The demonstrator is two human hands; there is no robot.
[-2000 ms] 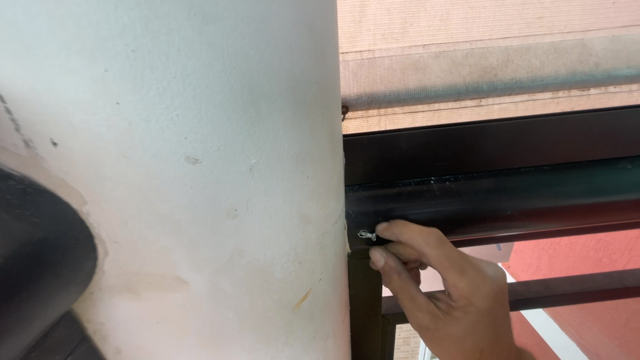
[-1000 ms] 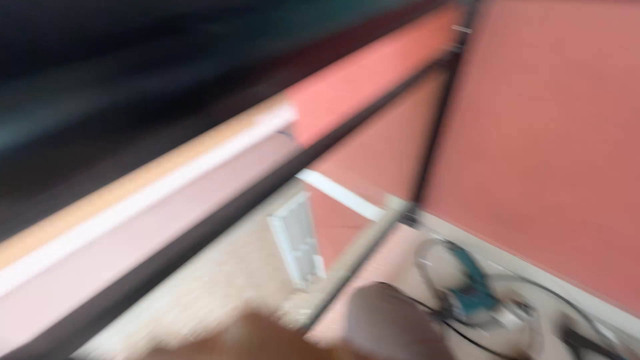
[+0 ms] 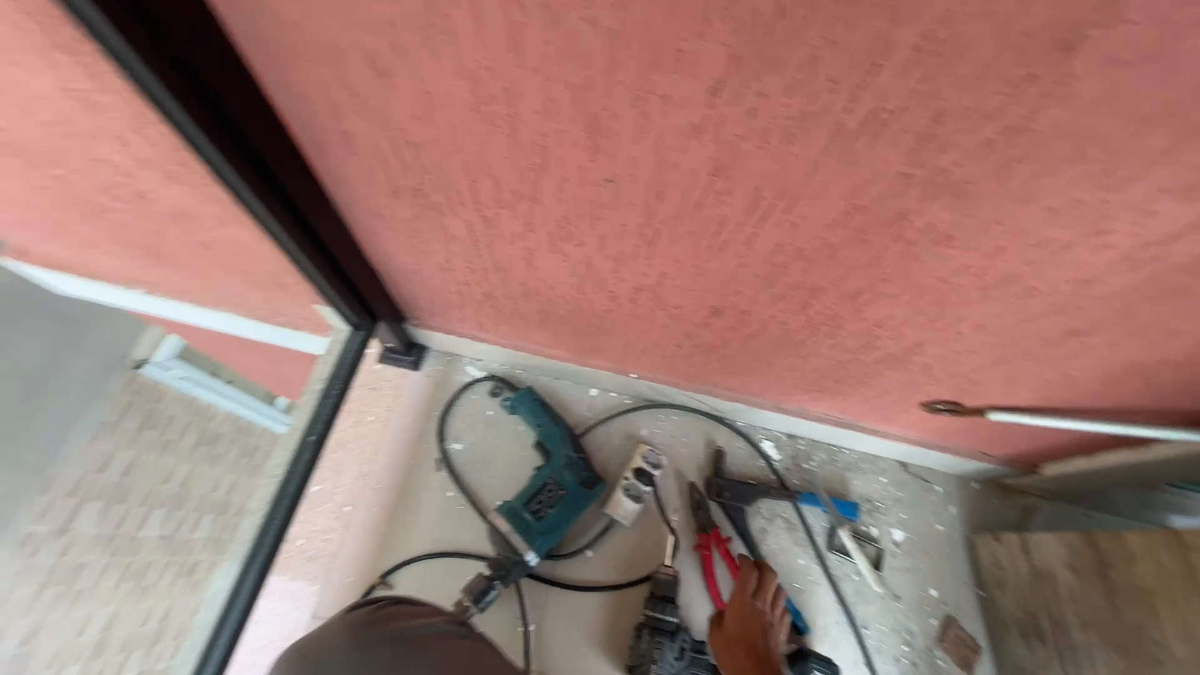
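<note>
My right hand (image 3: 750,614) is low in the head view, right over the handle ends of pliers with red handles (image 3: 711,553) and a dark tool with a blue end (image 3: 797,617). Its fingers are partly curled; whether they grip either tool cannot be told. A black cordless drill (image 3: 667,647) lies just left of the hand, cut off by the lower edge. My left hand is out of view. Further left a teal corded power drill (image 3: 555,483) rests on the floor, beside a white power socket strip (image 3: 633,487).
A blue-handled hammer (image 3: 787,494) and a putty knife (image 3: 853,544) lie near the pink wall (image 3: 703,187). Black cable (image 3: 811,525) loops across the dusty floor. A dark metal railing (image 3: 281,506) runs at left, a wooden board (image 3: 1087,600) lies at right.
My right hand was at a black rail beside a white column, fingertips at a small pale thing; now it is down among the floor tools. The view has swung down to the floor.
</note>
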